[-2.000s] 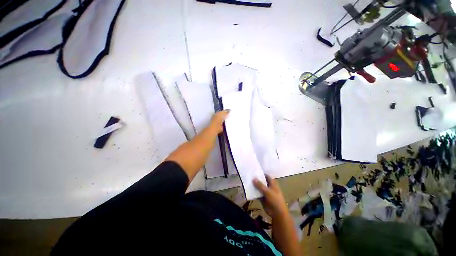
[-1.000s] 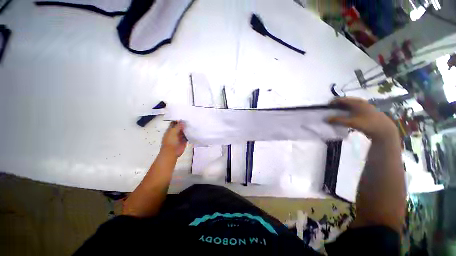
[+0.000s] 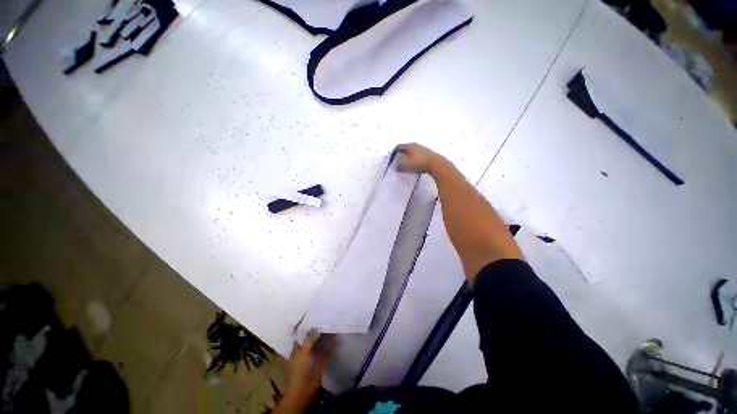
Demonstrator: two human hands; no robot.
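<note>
A long white-topped cut panel (image 3: 355, 263) lies slanted at the middle of the view, with thin dark edges. My right hand (image 3: 416, 158) grips its far end. My left hand (image 3: 309, 362) holds its near end at the table's front edge, with the fingers partly hidden. More long panels with dark edges (image 3: 443, 327) lie close beside it on the right, partly hidden by my right arm. A small dark piece with a white strip across it (image 3: 296, 200) lies to the left of the panel.
Rounded panels (image 3: 384, 61) lie at the top. Small cut parts (image 3: 129, 32) cluster at top left. A dark offcut (image 3: 626, 137) lies at right. A machine's metal part (image 3: 650, 360) is at lower right. Dark scraps (image 3: 234, 344) are on the floor.
The view has shifted left. The panel, held crosswise over the other panels, has moved left of them and turned lengthwise. My right hand has gone to its far end, my left to its near end.
</note>
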